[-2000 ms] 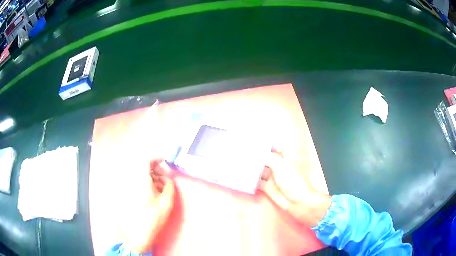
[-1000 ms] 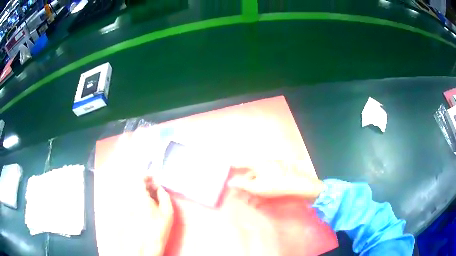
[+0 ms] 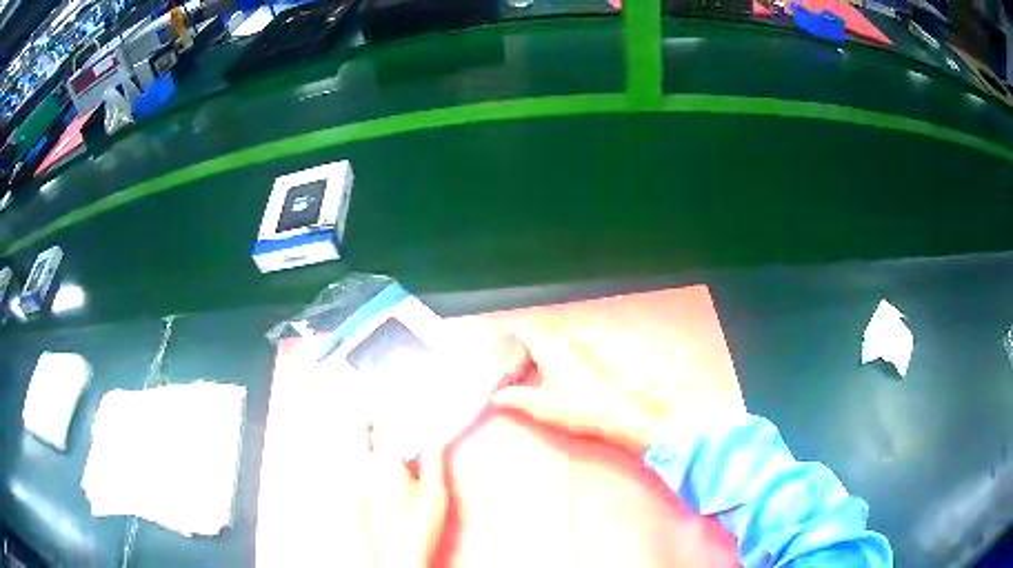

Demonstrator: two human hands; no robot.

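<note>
A white retail box point(image 3: 409, 372) with a blue edge and a dark picture lies tilted over the back left of the pink-red mat point(image 3: 678, 322). Clear plastic bag film point(image 3: 333, 300) shows around and past its blue end. My right hand point(image 3: 555, 383) holds the box's right side, fingers at its edge. My left hand point(image 3: 405, 488) is at the box's near left edge, overexposed, its fingertips partly lost in glare. How far the film covers the box cannot be told.
Another retail box point(image 3: 302, 216) lies on the green conveyor; a smaller-looking one point(image 3: 41, 280) is farther left. A stack of white bags point(image 3: 167, 455) and a smaller white stack point(image 3: 57, 397) lie left of the mat. A white scrap point(image 3: 888, 337) lies right. A green rail point(image 3: 444, 115) crosses behind.
The held box has turned and moved to the mat's back left, its blue end now pointing away inside film. My right hand has moved left with it. The view has shifted; conveyor boxes appear farther right.
</note>
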